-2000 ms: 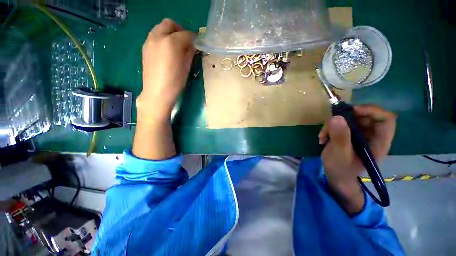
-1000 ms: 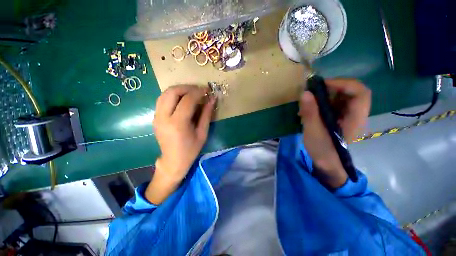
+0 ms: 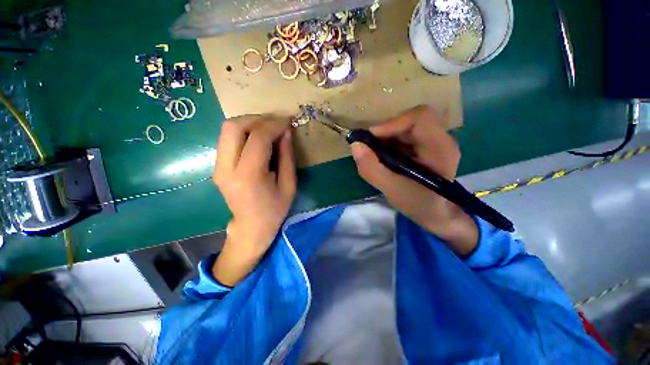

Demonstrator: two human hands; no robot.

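Observation:
My left hand (image 3: 255,160) rests at the left edge of the tan board (image 3: 399,107), its fingertips pinched on a small metallic part (image 3: 302,119). My right hand (image 3: 417,160) holds the black soldering iron (image 3: 427,180) like a pen; its metal tip is at the small part. Solder wire (image 3: 160,191) runs from the reel (image 3: 50,199) to under my left hand. A heap of copper ring assemblies (image 3: 306,57) lies on the board, beside a round white-topped piece (image 3: 340,68). Loose small parts (image 3: 167,77) and pale rings (image 3: 180,109) lie on the green mat.
The clear extractor hood (image 3: 249,16) hangs over the board's back edge. The white tub (image 3: 463,32) with silvery scraps stands at the back right, tweezers (image 3: 566,46) to its right. A yellow tube (image 3: 25,125) is at the left. A black-yellow cord (image 3: 563,171) runs along the right.
My left hand has come from the loose parts to the board. The iron has moved left from beside the tub to the small part. The view has shifted, showing the loose parts.

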